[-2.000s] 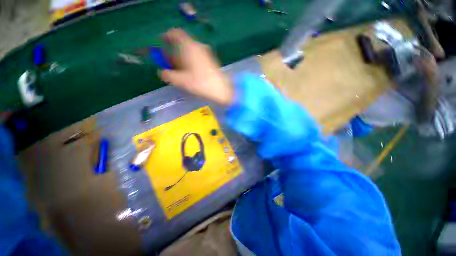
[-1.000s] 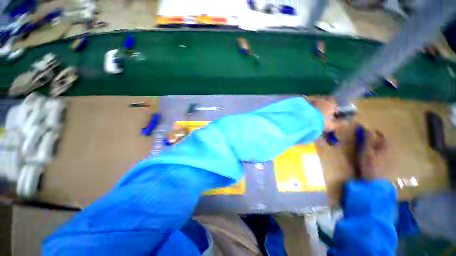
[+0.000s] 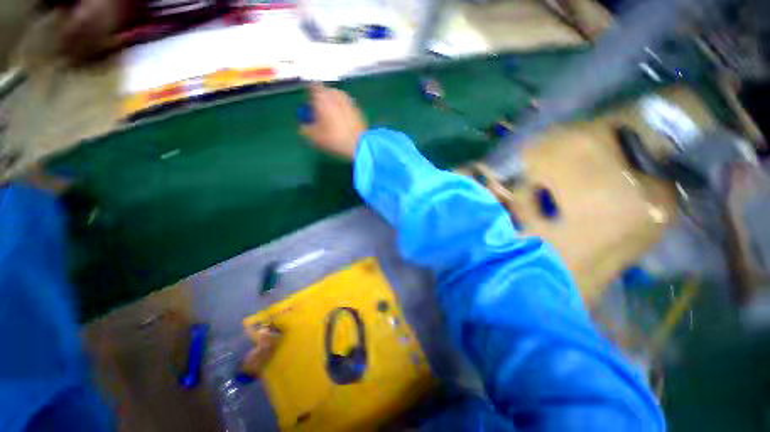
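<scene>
My right hand (image 3: 338,124) reaches over the green conveyor belt (image 3: 219,186), its fingers closed around a blue battery cell (image 3: 306,112). My left arm is at the left edge; only a small, dark, blurred part of my left hand (image 3: 52,180) shows above the sleeve, and its fingers cannot be made out. On the bench, a blue cell (image 3: 196,354) lies left of the yellow headphone print. A tan and blue battery piece (image 3: 260,353) lies on the print's left edge. A small dark green piece with a pale strip (image 3: 270,277) lies above the print.
More battery assemblies (image 3: 433,89) lie along the belt. A dark blue piece (image 3: 547,202) lies on the cardboard at right. A grey post (image 3: 582,93) slants across the upper right. Another person's arm (image 3: 739,236) shows at the right edge. White sheets lie beyond the belt.
The view has swung left. My right hand has moved from the bench at right to over the belt with a blue cell. My left hand has moved away to the far left.
</scene>
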